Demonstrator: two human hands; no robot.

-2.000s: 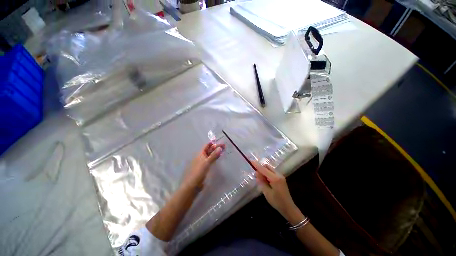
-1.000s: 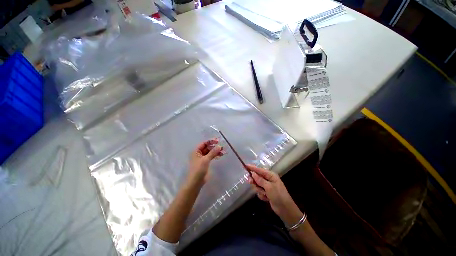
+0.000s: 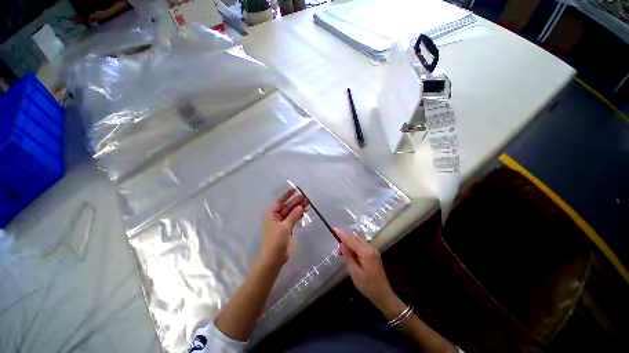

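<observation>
A flat stack of clear plastic bags (image 3: 207, 186) lies in front of me, with a row of small marks along its near edge. My right hand (image 3: 364, 265) is closed on the lower end of a thin dark reddish stick (image 3: 318, 215), perhaps tweezers, which points up and left. My left hand (image 3: 281, 227) is raised over the bags, its fingertips beside the stick's upper part. A tiny whitish piece (image 3: 292, 185), perhaps a label, shows at the stick's tip. Whether my left fingers pinch anything is too small to tell.
A black pen-like tool (image 3: 355, 118) lies beyond the bags. A white holder (image 3: 401, 103) with a black loop has a printed label strip (image 3: 441, 138) hanging toward a brown bin (image 3: 517, 241). White sheets (image 3: 393, 27) lie at the back, a blue crate (image 3: 31, 141) at left, crumpled film (image 3: 165, 76) behind.
My right hand and the stick have shifted slightly left, and the stick's tip is now closer to my left fingertips. My left hand has turned a little more upright.
</observation>
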